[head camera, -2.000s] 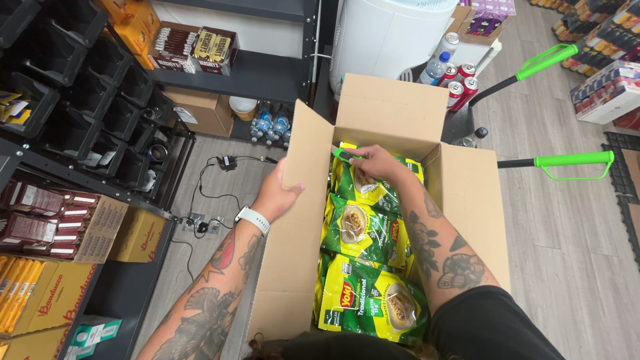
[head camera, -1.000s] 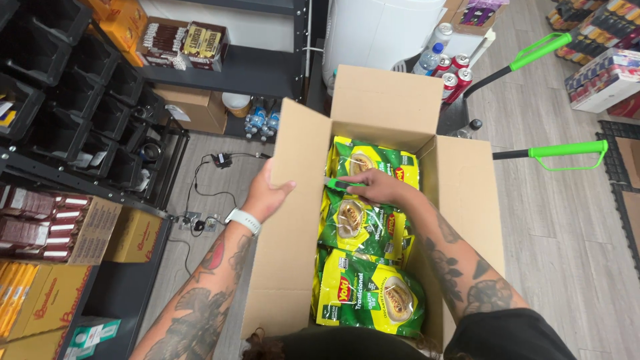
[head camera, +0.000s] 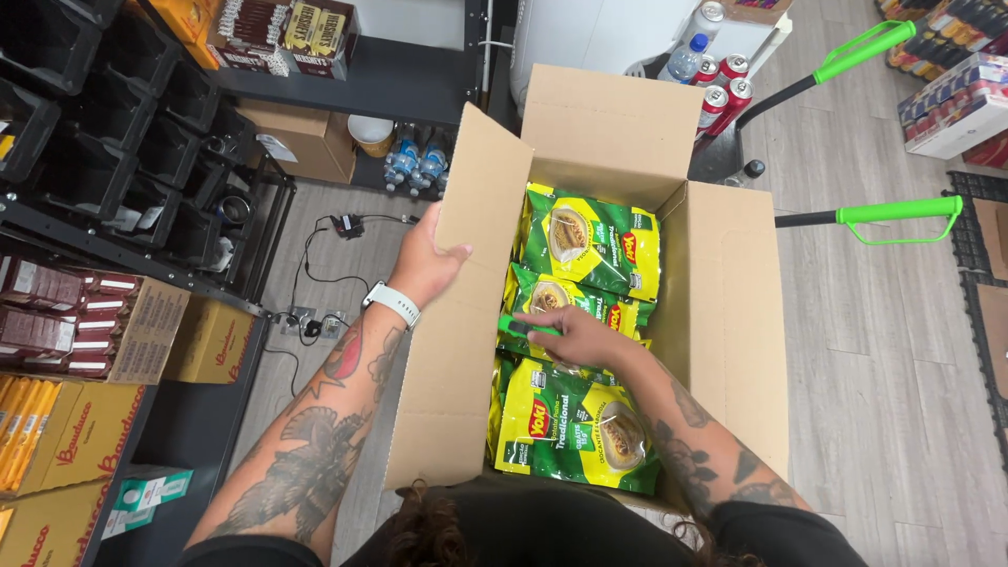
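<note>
An open cardboard box (head camera: 736, 331) stands in front of me with its flaps spread. Green and yellow Yoki snack bags (head camera: 591, 240) lie in it. My left hand (head camera: 429, 260) grips the left flap (head camera: 461, 315) near its upper part, thumb on the inner face and fingers hidden behind. In my right hand (head camera: 579, 337) is a small green and black box cutter (head camera: 524, 327), held over the middle bags beside the left flap's fold. Its blade cannot be made out.
Shelves (head camera: 394, 75) with chocolate boxes (head camera: 283, 35) and black bins (head camera: 94, 157) stand left. Cables (head camera: 303, 268) lie on the floor. Beyond the box are drink cans (head camera: 724, 90) and a water bottle (head camera: 685, 59). Green-handled bars (head camera: 898, 211) reach in at right.
My right hand has moved with the green cutter from the upper end of the left flap's fold toward me. My left hand still holds the flap.
</note>
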